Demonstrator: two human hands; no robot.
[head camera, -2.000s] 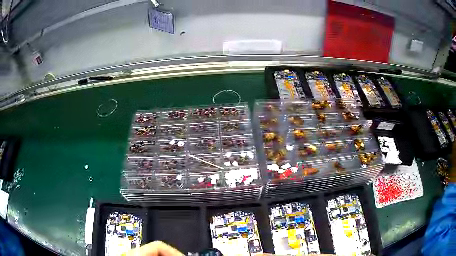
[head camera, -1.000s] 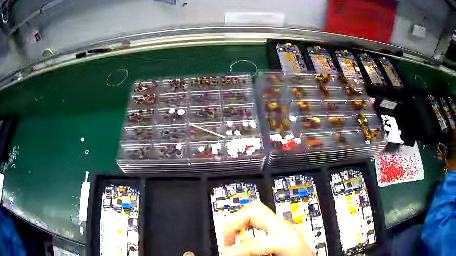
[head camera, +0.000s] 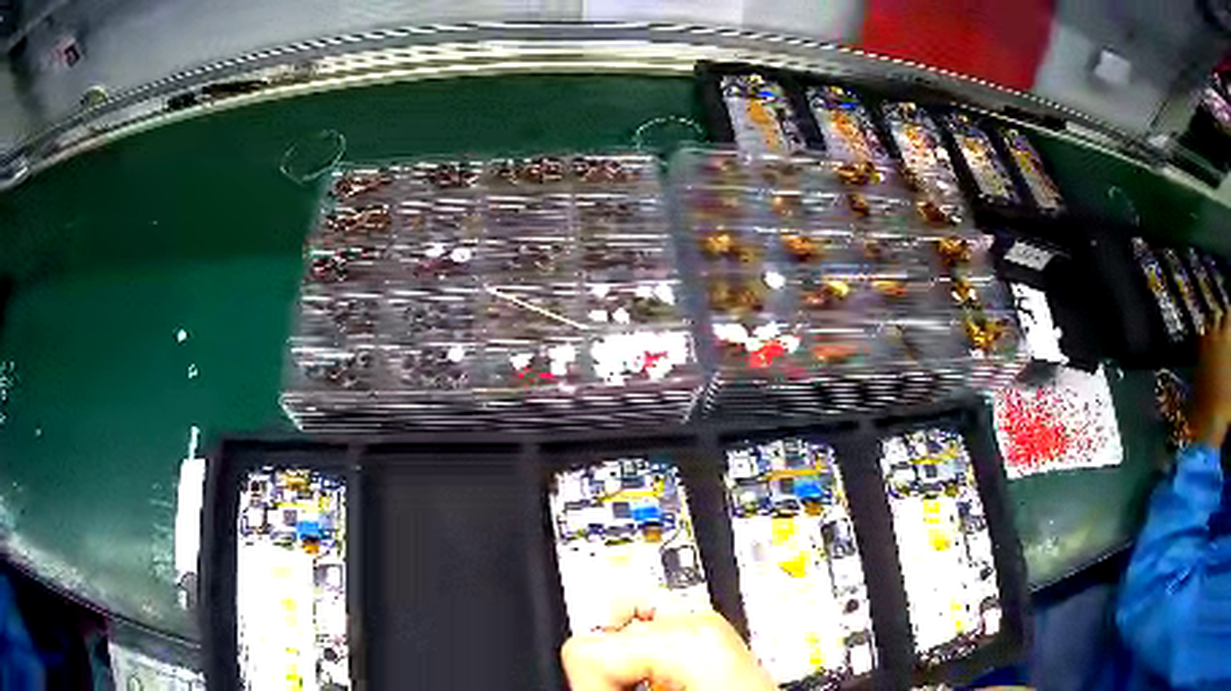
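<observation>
A black carrier tray (head camera: 452, 452) lies at the near edge. It holds several open phone units, one per slot, such as the phone unit (head camera: 628, 527) in the third slot; the second slot from the left is bare. My right hand (head camera: 664, 653) is over the lower part of that phone unit, cut off by the bottom edge. Its fingers are bent together and overexposed, so whether they hold anything cannot be told. My left hand is not in view. Behind the tray stand two clear blister stacks, the left with dark modules (head camera: 354, 219), the right with gold-orange modules (head camera: 799, 246).
A thin pale stick (head camera: 537, 308) and white and red bits lie on the stacks. Another phone tray (head camera: 844, 135) is behind. At right are a red-dotted white sheet (head camera: 1057, 421), a black box with white pieces and a neighbouring worker's blue sleeve (head camera: 1181, 547). A white strip (head camera: 190, 527) lies left.
The view has tilted down, so the bench sits higher in the picture. My right hand has come over the third-slot phone unit and now shows lower in the picture than a second ago.
</observation>
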